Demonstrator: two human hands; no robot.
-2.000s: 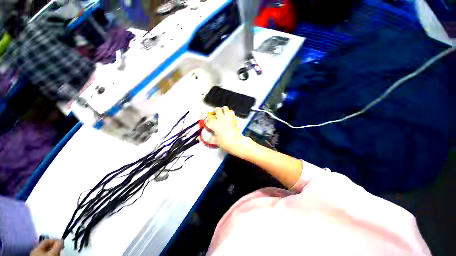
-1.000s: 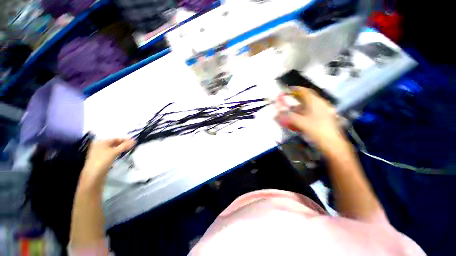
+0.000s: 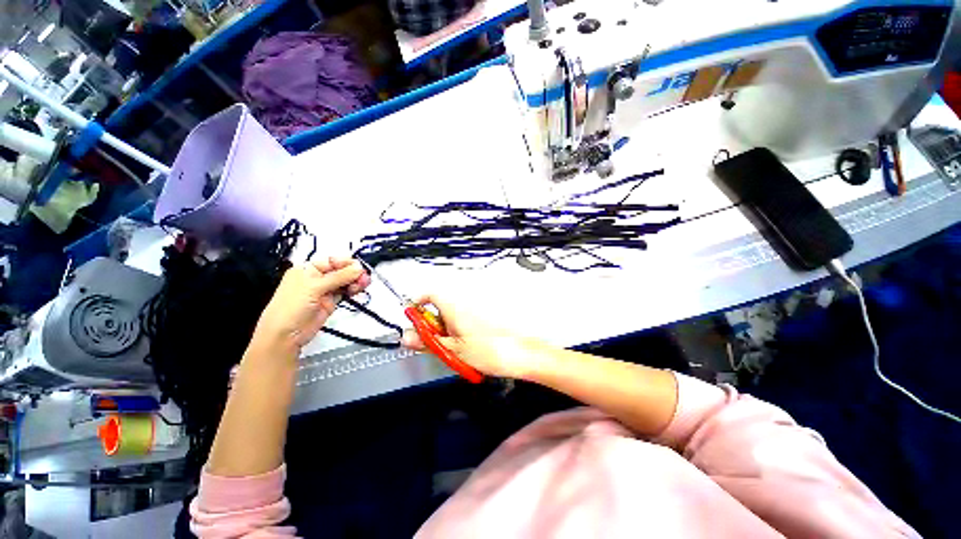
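Thin black cut strips [image 3: 527,230] lie in a loose, roughly parallel bundle on the white table. My left hand [image 3: 314,298] pinches strip ends at the left end of the bundle. My right hand [image 3: 453,337] holds the red-handled scissors [image 3: 448,350], their blades pointing up and left toward my left fingertips. Whether the blades touch a strip cannot be told. A black strip [image 3: 364,339] loops below my left hand toward my right hand. A tangled black strip pile [image 3: 200,316] hangs left of my left hand.
A light purple bin [image 3: 237,179] stands behind the pile. A sewing machine [image 3: 695,79] stands at the back. A black phone [image 3: 782,208] with a white cable [image 3: 875,337] lies at right. A ruler scale [image 3: 353,364] runs along the near edge. A grey motor housing [image 3: 100,321] is far left.
The view has turned left and sharpened. My right hand has moved with the scissors from the bundle's right end to beside my left hand. My left hand stays at the left end.
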